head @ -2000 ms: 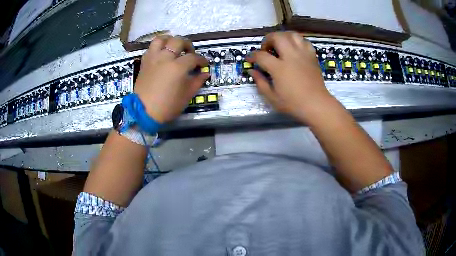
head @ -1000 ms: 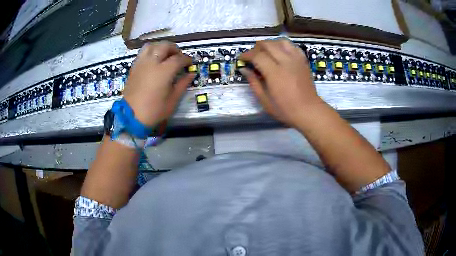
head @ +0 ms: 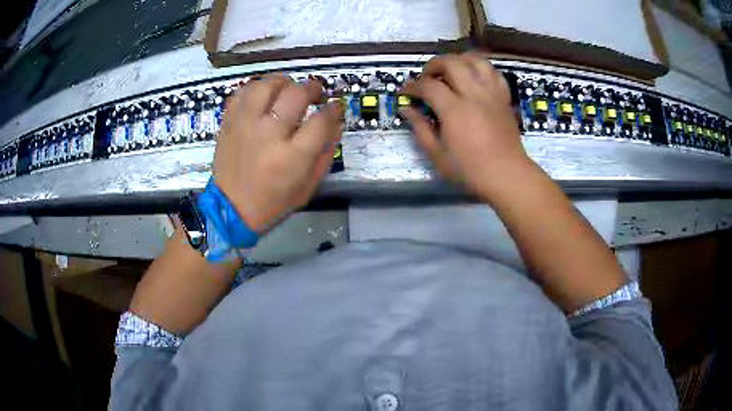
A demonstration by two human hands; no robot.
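Observation:
A circuit board panel [head: 377, 122] lies in the track under both hands. A yellow-topped transformer [head: 369, 105] sits on it between my hands. My left hand [head: 277, 148] has its fingertips on a transformer [head: 341, 102], mostly hidden by the fingers. My right hand [head: 473, 132] pinches another transformer [head: 404, 102] at the panel. A loose transformer [head: 338, 157] lies on the metal rail [head: 385, 160], partly covered by my left hand. My left wrist carries a blue band and a dark watch.
Panels without yellow squares [head: 164, 124] lie to the left. Panels with yellow rows [head: 590, 111] lie to the right. Two white-lined cardboard trays stand behind the track, one left [head: 337, 52] and one right [head: 578, 52]. Cartons [head: 92, 301] are below at left.
The loose row on the rail went from several transformers to one. A transformer now sits between my hands where the board was bare at first. The whole scene has shifted slightly right in view.

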